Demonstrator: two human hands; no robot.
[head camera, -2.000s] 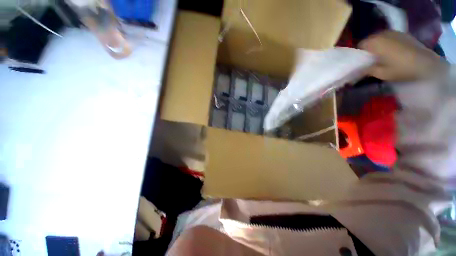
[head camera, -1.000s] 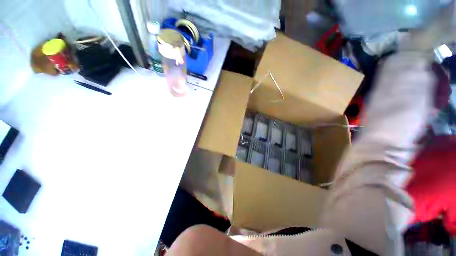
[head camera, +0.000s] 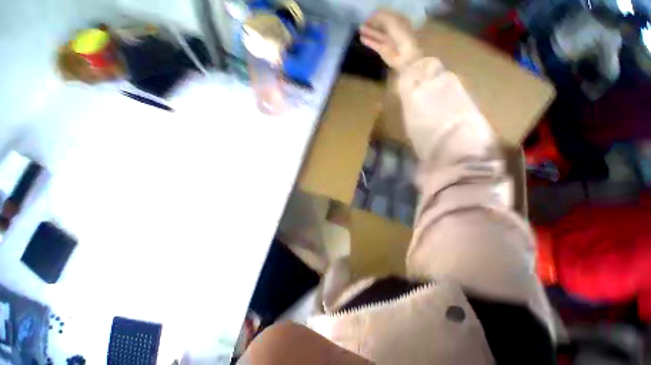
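My right hand is at the top, beyond the carton. It is blurred, its fingers look apart and nothing shows in it. My sleeved right arm crosses over the open carton and hides its right part. Rows of frames in grey-clear packing show inside the carton, left of the sleeve. My left hand is not in view.
On the white table are a holed black sheet, a plain black block, loose black bits, a plastic bag, a pen, a bottle and a blue holder.
The white sheet-like item held over the carton two seconds ago is gone from my right hand. The arm has swung from the right to the left, across the carton.
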